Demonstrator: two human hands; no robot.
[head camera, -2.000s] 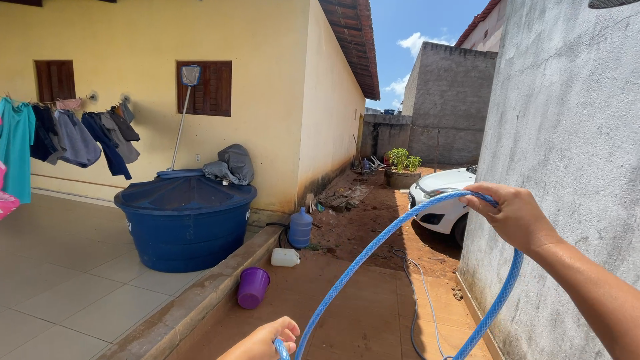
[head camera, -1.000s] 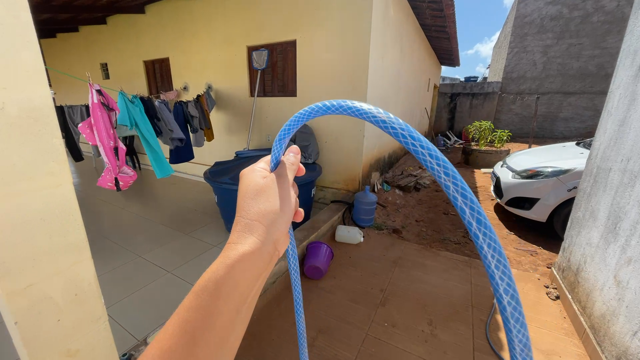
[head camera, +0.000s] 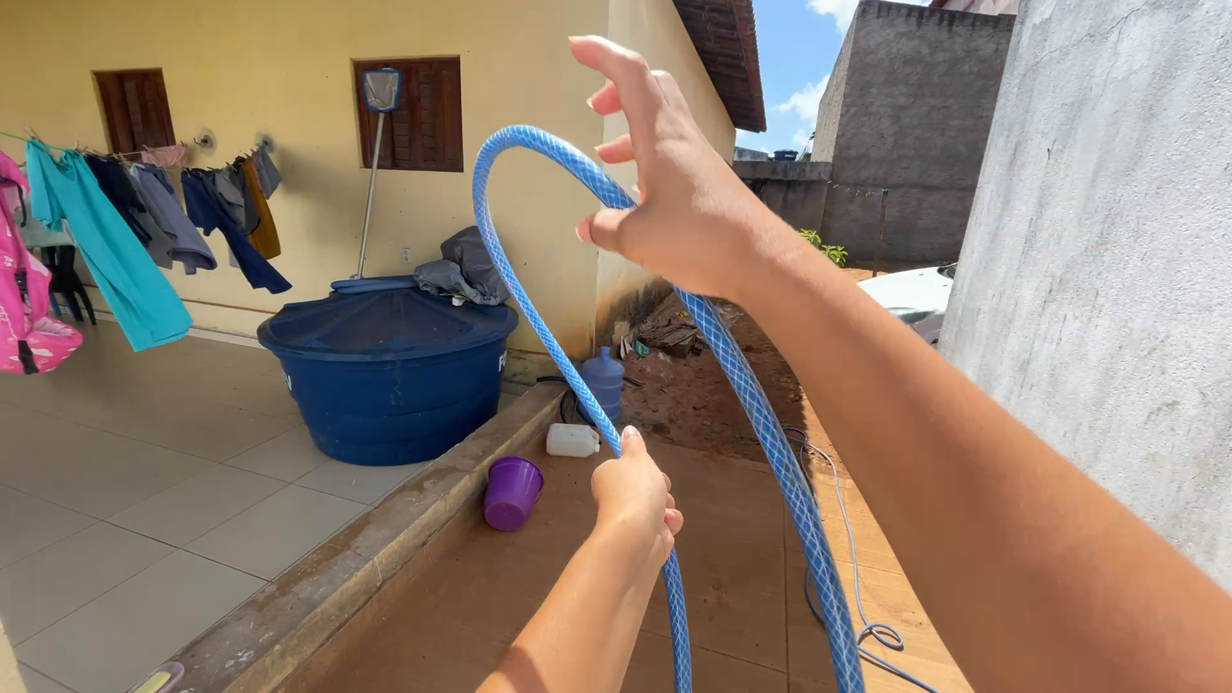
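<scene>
A blue braided garden hose (head camera: 756, 395) rises from the bottom of the view, bends over in a loop and comes down on the left side. My left hand (head camera: 635, 496) is closed around the loop's left, descending length. Higher up, my right hand (head camera: 654, 164) has its fingers spread and curved near the top of the loop, passing in front of the hose; whether the palm touches it cannot be told. Below my left hand the hose runs on down out of view.
A blue water tank (head camera: 385, 385) with a lid stands on the tiled porch, behind a raised curb (head camera: 385, 539). Beside the curb lie a purple bucket (head camera: 512, 496) and a white jug (head camera: 573, 440), near a blue water bottle (head camera: 603, 382). A rough wall (head camera: 1097, 269) borders the right; thin cable (head camera: 852, 558) lies on the ground.
One second ago only my left hand showed, holding the hose higher, near its bend. Now that hand grips lower on the hose, and my right hand has come into view, raised and spread.
</scene>
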